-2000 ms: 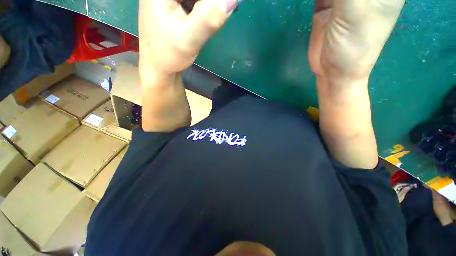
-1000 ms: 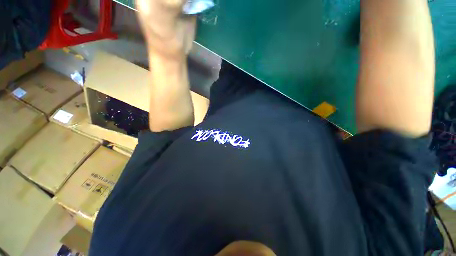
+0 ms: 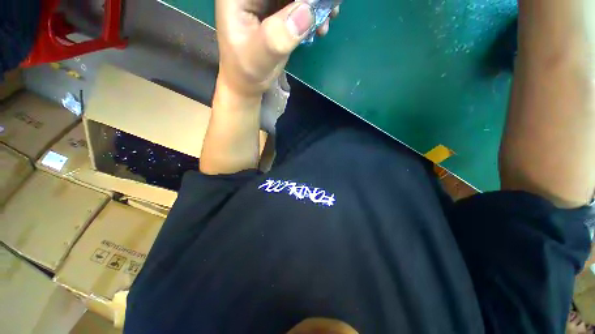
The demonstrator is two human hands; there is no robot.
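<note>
My left hand [image 3: 277,32] is at the top edge, partly cut off. Its thumb and fingers are closed on a shiny, crumpled silver-white thing [image 3: 318,19], which looks like the end of the adhesive tube. The top edge cuts off the rest of it. My right forearm [image 3: 554,85] reaches up over the green bench [image 3: 391,72] at the right. My right hand is outside the picture.
An open carton [image 3: 143,91] with black parts [image 3: 147,156] stands left of my left forearm. Closed brown cartons [image 3: 49,209] fill the lower left. A red stool [image 3: 78,45] is at the upper left. Yellow tape [image 3: 439,154] marks the bench edge. A blurred dark shape [image 3: 502,52] lies beside my right forearm.
My left hand has moved right in the picture, with the silver-white thing in it. My right forearm has shifted right, and its hand has left the picture. The view has shifted over cartons and bench.
</note>
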